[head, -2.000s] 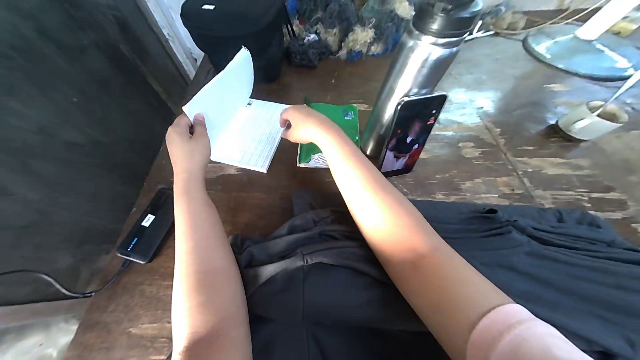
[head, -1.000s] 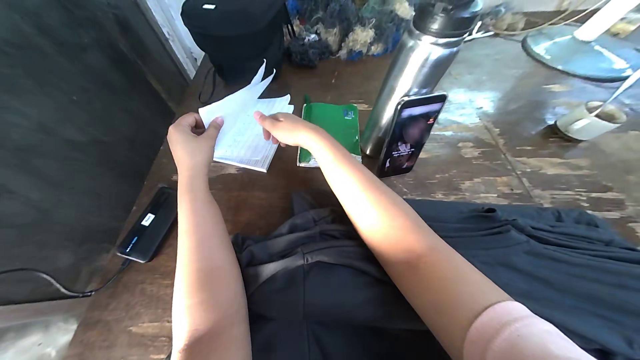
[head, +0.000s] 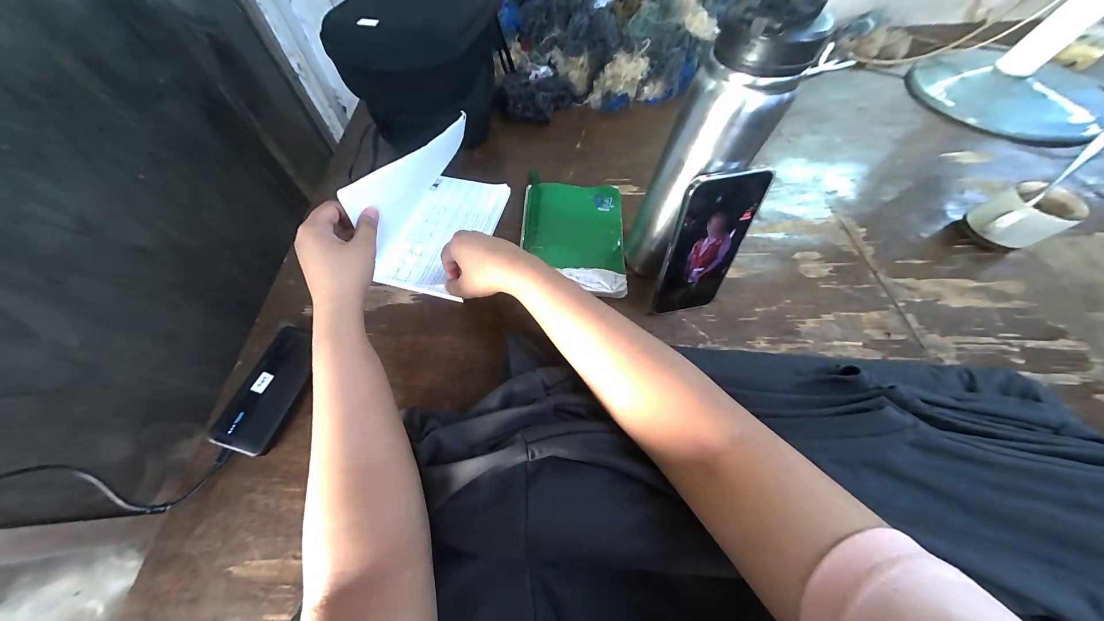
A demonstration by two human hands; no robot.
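Observation:
A stack of white sheets or an open booklet [head: 457,211] with writing lies on the dark wooden table. My left hand [head: 338,246] pinches its raised upper pages at the left edge between thumb and fingers. At the lower right corner of the pages rests my right hand [head: 479,263], its fingers curled; whether they grip the paper is hidden. Just right of the pages lies a green-covered notebook [head: 573,226] with a worn, whitish lower edge. A smartphone [head: 714,241] with a lit screen leans against a steel bottle [head: 720,129] beyond the notebook.
A power bank [head: 263,392] with a cable lies at the left table edge. Behind the pages stands a black bag [head: 410,65], beside tangled fibres [head: 604,47]. A cup [head: 1026,216] and a round stand base [head: 1009,95] are at right. Dark cloth [head: 552,509] covers the near side.
My right hand has moved down from the upper part of the pages to their lower right corner. The raised pages, fanned apart a second ago, now stand closer together in my left hand.

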